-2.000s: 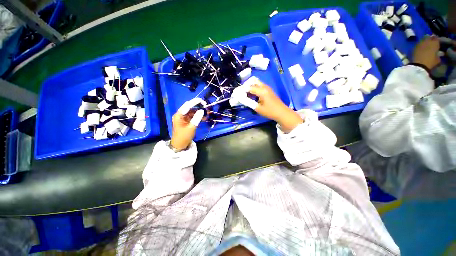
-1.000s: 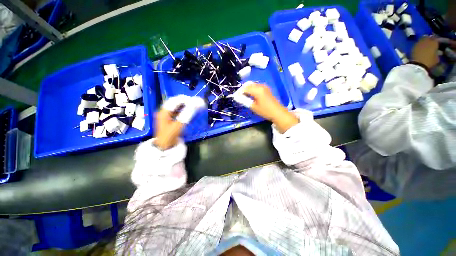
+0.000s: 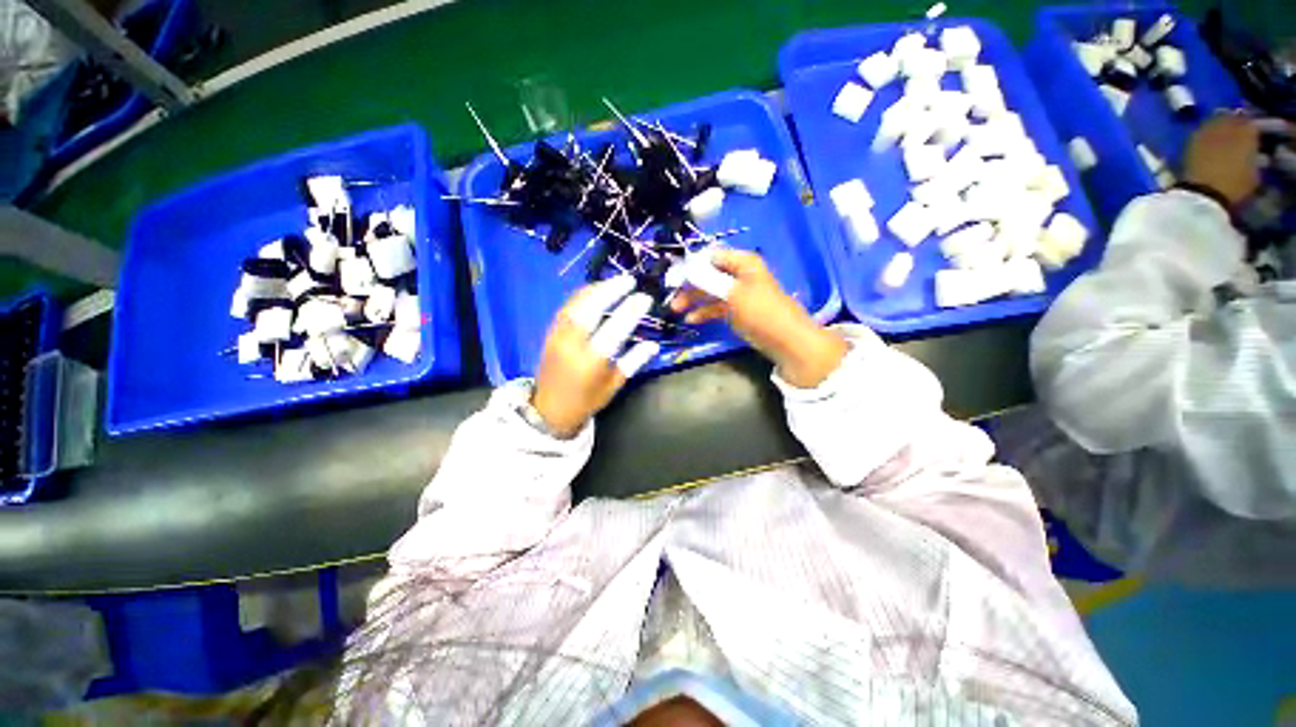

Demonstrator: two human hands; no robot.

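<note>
The centre tray (image 3: pixel 498 334) holds a tangled heap of black stemmed inserts (image 3: pixel 611 185), with a few white covers (image 3: pixel 746 172) at its right end. My left hand (image 3: pixel 586 355) is over the tray's front part, its fingers in white finger cots. My right hand (image 3: pixel 746 301) is just right of it, fingertips down at the front of the heap. The hands are close together. The fingertips hide what, if anything, either hand holds. The left tray (image 3: pixel 171 313) holds a heap of white-and-black fitted pieces (image 3: pixel 327 284).
The right tray (image 3: pixel 839 156) holds loose white covers (image 3: pixel 967 171). A dark rounded bench edge (image 3: pixel 284 490) runs in front, a green conveyor (image 3: pixel 341 85) behind. A neighbour's sleeve (image 3: pixel 1137 327) and hand are at right, by another blue tray (image 3: pixel 1052 85). A small dark-filled tray (image 3: pixel 22 398) is at far left.
My left hand has moved right, next to my right hand. My right hand has shifted slightly down. The heap in the left tray looks slightly rearranged.
</note>
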